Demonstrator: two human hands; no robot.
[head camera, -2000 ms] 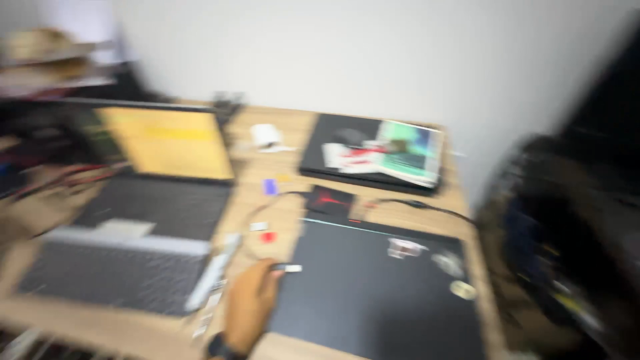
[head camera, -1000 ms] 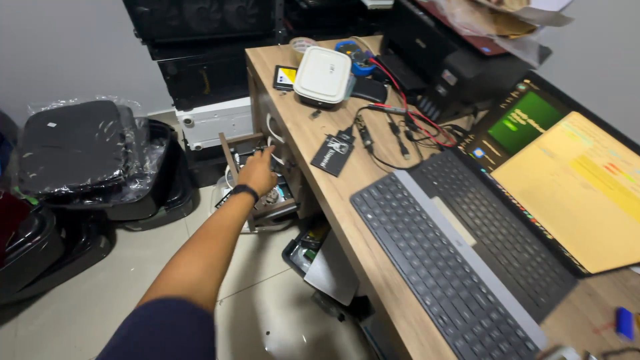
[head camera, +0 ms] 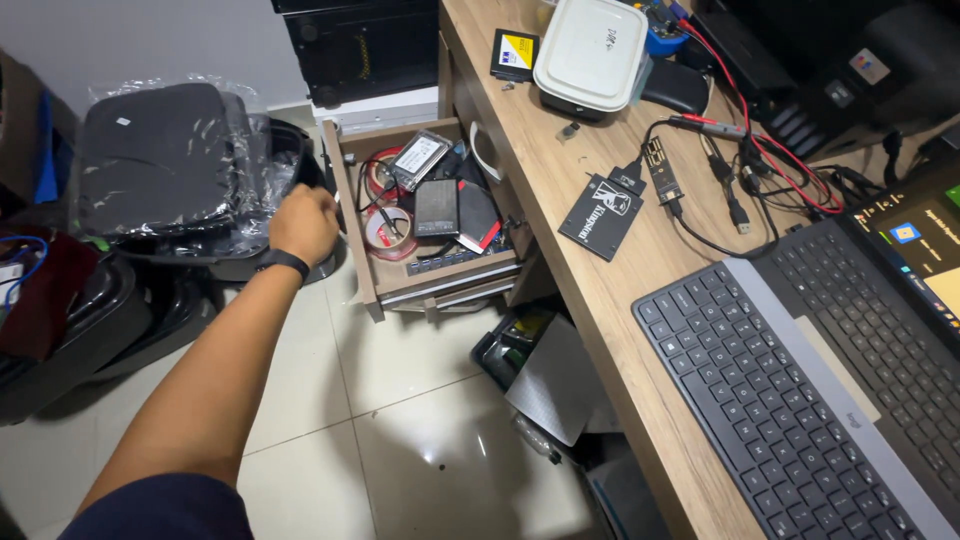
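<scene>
My left hand point(head camera: 304, 223), with a dark band on its wrist, is at the outer face of an open wooden drawer point(head camera: 360, 251). Its fingers curl toward the front panel; whether they grip it is hidden. Inside the drawer lie a drive in a clear case point(head camera: 421, 160), a black ribbed drive enclosure point(head camera: 436, 208), a black and red box point(head camera: 478, 217), rolls of tape point(head camera: 389, 233) and a strip of ports point(head camera: 450, 260). A white curved cable or strip point(head camera: 484, 152) shows at the drawer's back. My right hand is out of view.
On the desk are a Kingston SSD point(head camera: 602, 217) on an adapter cable, a white-lidded container point(head camera: 592, 52), a keyboard point(head camera: 757, 397), a laptop point(head camera: 862, 322) and tangled leads point(head camera: 739, 135). Black bins point(head camera: 281, 255) with plastic-wrapped items stand left. A lower drawer point(head camera: 476, 292) protrudes slightly.
The view has swung from the laptop to the drawer side. My left hand has moved from over the drawer area to its front panel, and more of the drawer's contents show.
</scene>
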